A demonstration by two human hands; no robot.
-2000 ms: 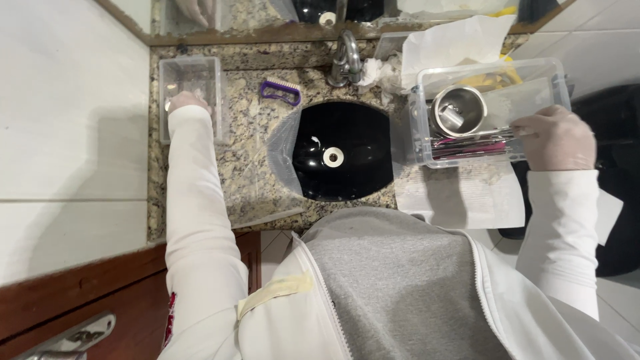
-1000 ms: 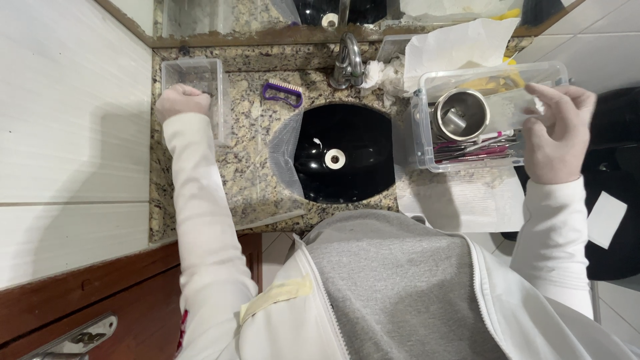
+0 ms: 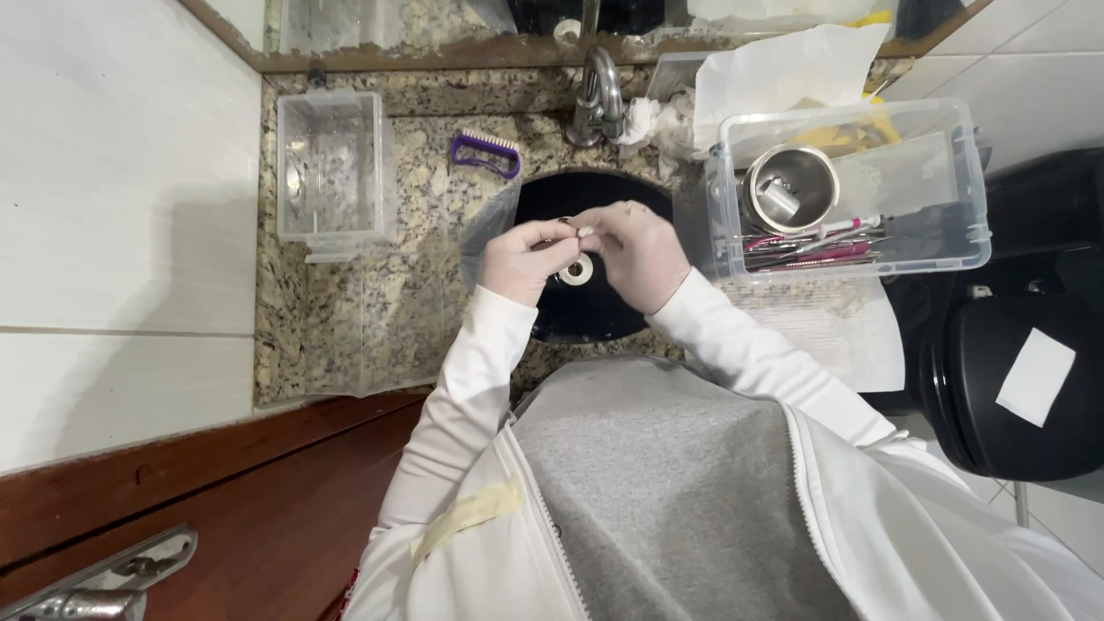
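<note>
Over the black sink basin (image 3: 595, 323), my left hand (image 3: 530, 259) and my right hand (image 3: 638, 254) meet at the fingertips. A tiny pale item (image 3: 586, 231) shows between them, pinched by my right fingers; its kind is too small to tell. My left thumb and index finger are pinched at a small dark thing, partly hidden. Both hands appear to wear thin translucent gloves. To the right, a clear plastic bin (image 3: 854, 267) holds a steel cup (image 3: 792, 188) and several slim metal and pink instruments (image 3: 815, 246). Left of the basin lies a purple-handled brush (image 3: 486, 155).
A clear plastic container (image 3: 330, 235) stands at the granite counter's left end. The metal faucet (image 3: 597, 99) rises behind the basin, beside crumpled white paper (image 3: 640, 121). White paper sheets (image 3: 780, 78) lie behind and below the bin. A black toilet (image 3: 975, 388) is at right.
My left hand has moved right from the left container, and my right hand has moved left from the bin. They now meet over the basin.
</note>
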